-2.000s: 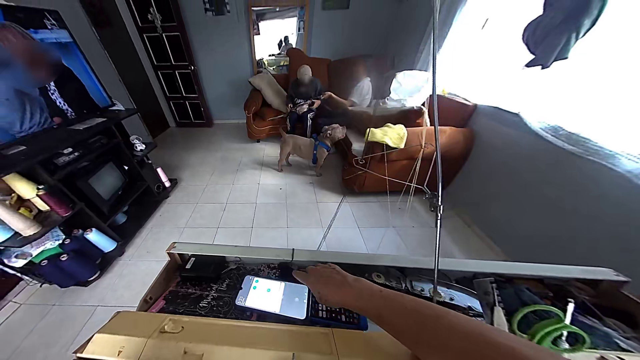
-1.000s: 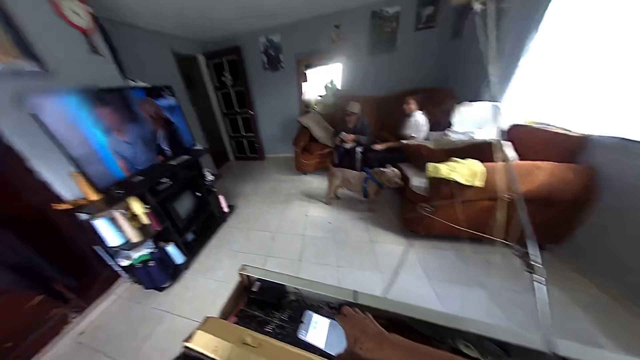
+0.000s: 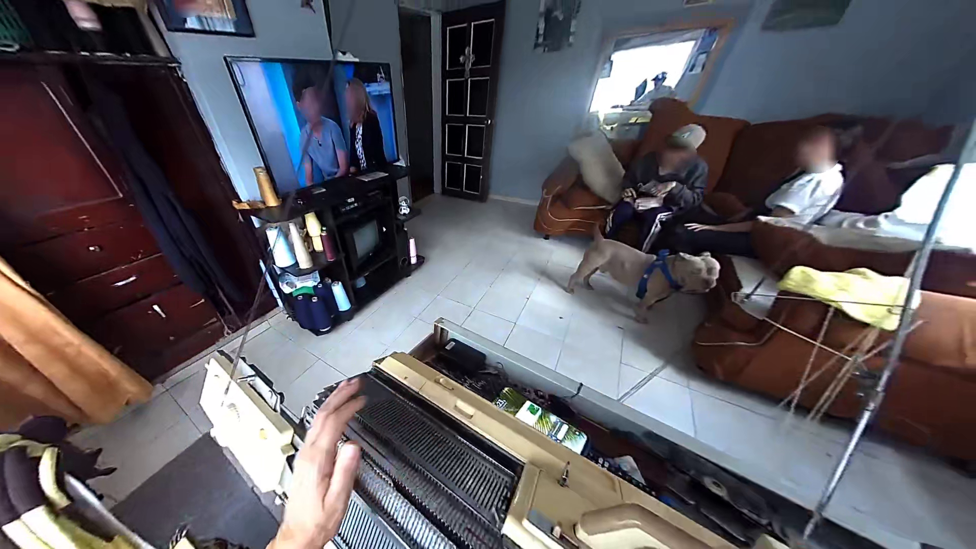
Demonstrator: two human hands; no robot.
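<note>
My left hand (image 3: 324,465) is raised over the left part of a flatbed knitting machine (image 3: 435,427), its fingers extended and nothing held. Whether it touches the needle bed is not plain. My right hand is out of view. A beige carriage with a handle (image 3: 637,526) sits on the machine at the bottom edge. Behind the bed, a smartphone (image 3: 541,423) with a lit screen lies in a long tray (image 3: 518,358) among small items. A metal yarn mast (image 3: 869,404) rises at the right.
A dog in a blue harness (image 3: 648,274) stands on the tiles, before two people on a brown sofa (image 3: 732,152). Yarn cones (image 3: 301,244) fill the television stand. A yellow cloth (image 3: 846,293) hangs over a sofa arm. Patterned fabric (image 3: 46,488) is at the lower left.
The hand that was by the phone in both earlier frames is gone from there. My left hand has come into view over the needle bed. The view has swung left.
</note>
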